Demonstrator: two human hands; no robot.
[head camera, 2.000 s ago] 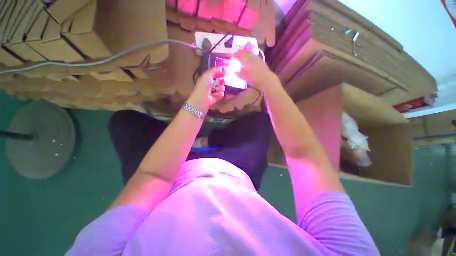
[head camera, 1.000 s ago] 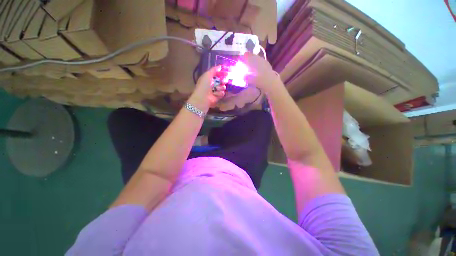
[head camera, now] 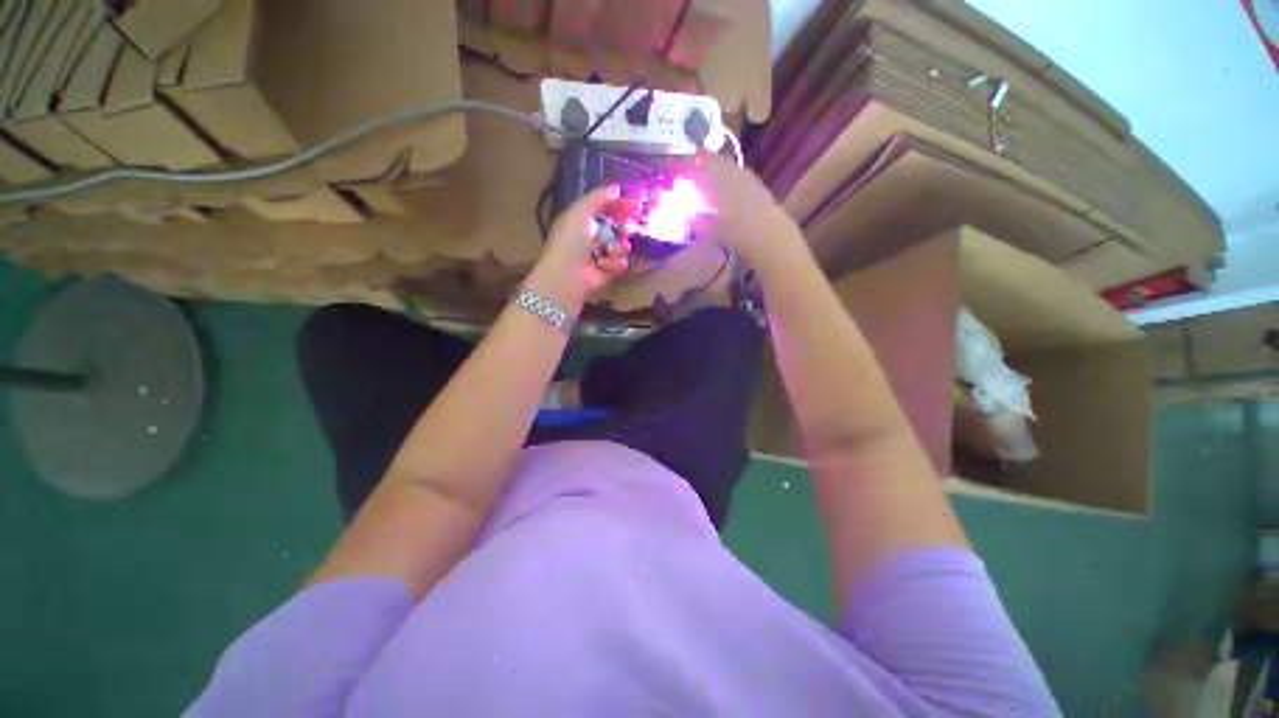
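Observation:
The black test box (head camera: 578, 174) lies on the cardboard, with a bright pink-white glare over its right part. My left hand (head camera: 589, 241) is at the box's left front, its fingers closed around several small silver-white LED modules (head camera: 606, 239). My right hand (head camera: 736, 204) is at the right side of the glare, fingers toward the box. Its fingertips are washed out, so I cannot tell whether it holds a piece. The white power strip (head camera: 631, 118) with dark plugs lies behind the box.
Stacked die-cut cardboard (head camera: 484, 190) lies under the work. A pale cable (head camera: 323, 147) runs left from the strip. Brown cartons (head camera: 351, 84) stand at upper left. Flattened cartons (head camera: 926, 112) are stacked at right, above a large open carton (head camera: 1080, 421) holding a whitish plastic bag (head camera: 993, 372).
The pink glare is smaller than before, and more of the black box and power strip shows. My right hand has moved slightly down and right from the strip. My left hand stays nearly in place.

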